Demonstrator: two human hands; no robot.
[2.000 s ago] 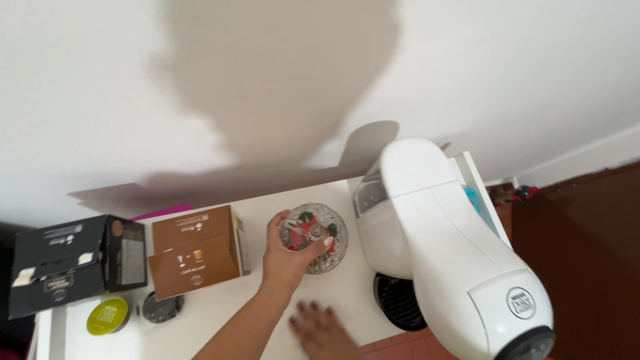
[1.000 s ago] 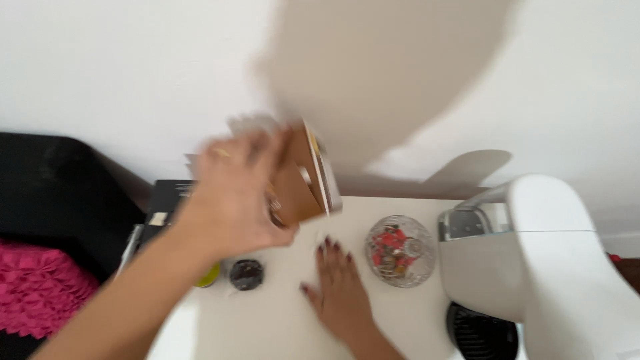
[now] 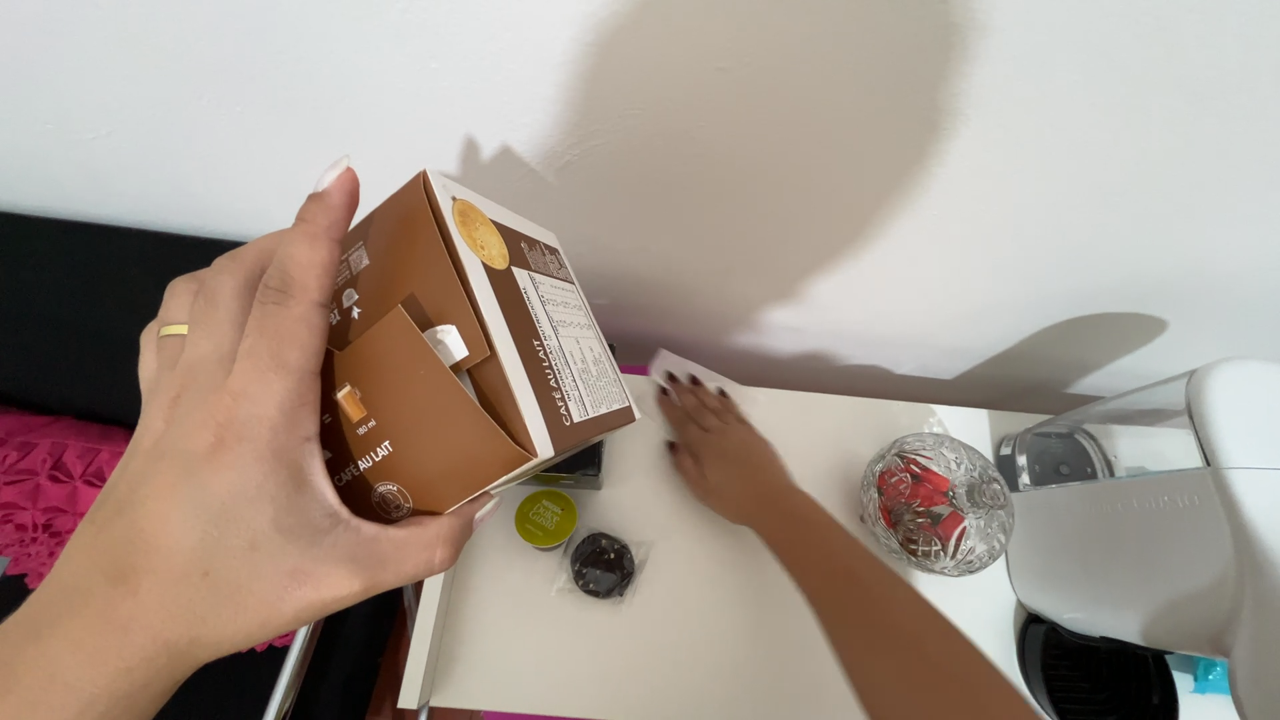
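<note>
My left hand [image 3: 290, 400] grips a brown cardboard box of coffee capsules [image 3: 430, 400], lifted above the left end of the white tabletop [image 3: 640, 650], its flap partly unfastened. My right hand [image 3: 715, 440] lies palm down on a pale, thin cloth or wipe [image 3: 690, 368] near the wall edge; how firmly it holds this is hidden. Under the box stand a green-lidded coffee capsule [image 3: 546, 518] and a dark round item in clear wrap [image 3: 602, 565]. A lidded cut-glass bowl [image 3: 935, 503] with red-wrapped pieces sits right of my right hand.
A white capsule coffee machine [image 3: 1120, 560] with a black drip tray [image 3: 1095, 670] stands at the right. Behind the lifted box, part of a black box [image 3: 575, 468] shows. The wall runs along the back; a pink ruffled cushion [image 3: 60, 490] lies at far left.
My left hand let go of the glass bowl and took hold of the brown box, which stood on the table two seconds ago. My right hand has moved toward the wall edge. The view has shifted left.
</note>
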